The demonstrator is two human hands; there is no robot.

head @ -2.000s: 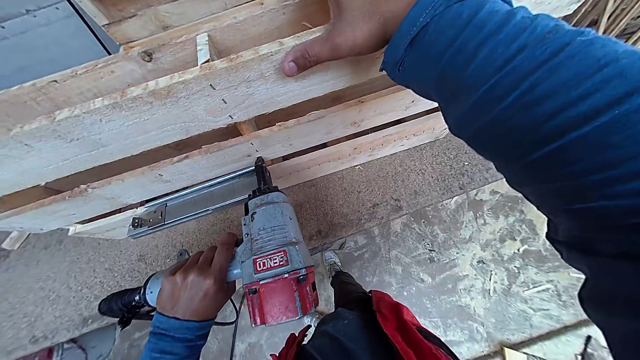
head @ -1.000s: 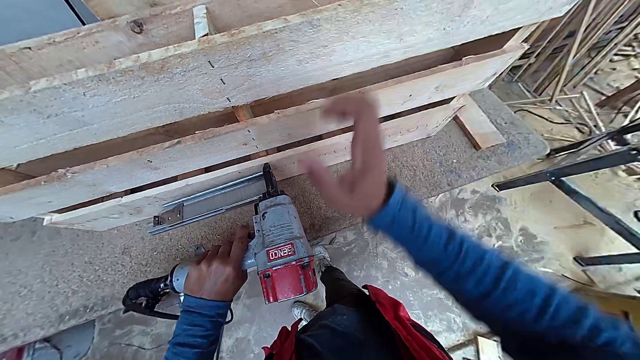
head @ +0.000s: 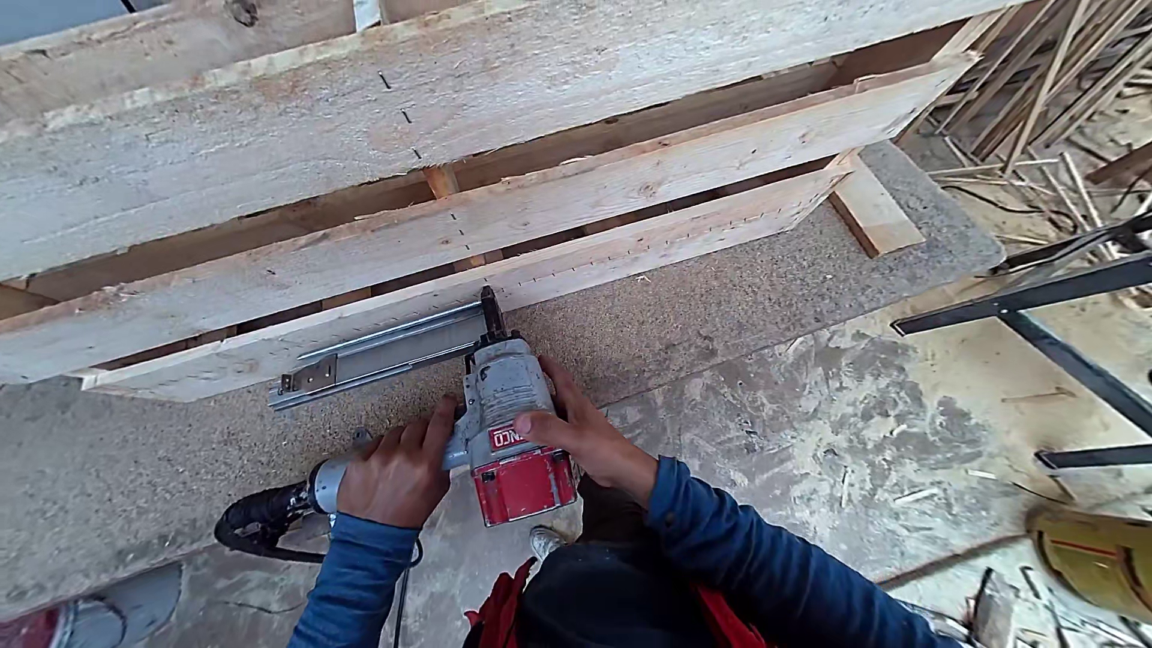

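My left hand (head: 396,468) is closed round the handle of a grey and red Senco pneumatic stapler (head: 511,405). On the right side of the tool's body lies my right hand (head: 589,436), its thumb across the housing near the maker's label. The black nose of the stapler meets the lower edge of the lowest pale wooden board (head: 621,256), and its long metal magazine (head: 387,351) reaches left alongside that board. Above, a middle board (head: 648,184) and a wide upper board (head: 270,135) run parallel with gaps between them. Staples show in the boards over a cross block (head: 441,182).
The slatted wooden piece rests on a rough, speckled bench top (head: 720,279). A short wood block (head: 873,209) lies near its right end. A black metal frame (head: 1071,360) stands at right, below thin wood strips (head: 1044,81). An air hose (head: 247,531) trails at lower left.
My right hand has let go of the upper board, where it lay two seconds ago, and come down onto the stapler's body. My left hand has kept its hold on the handle.
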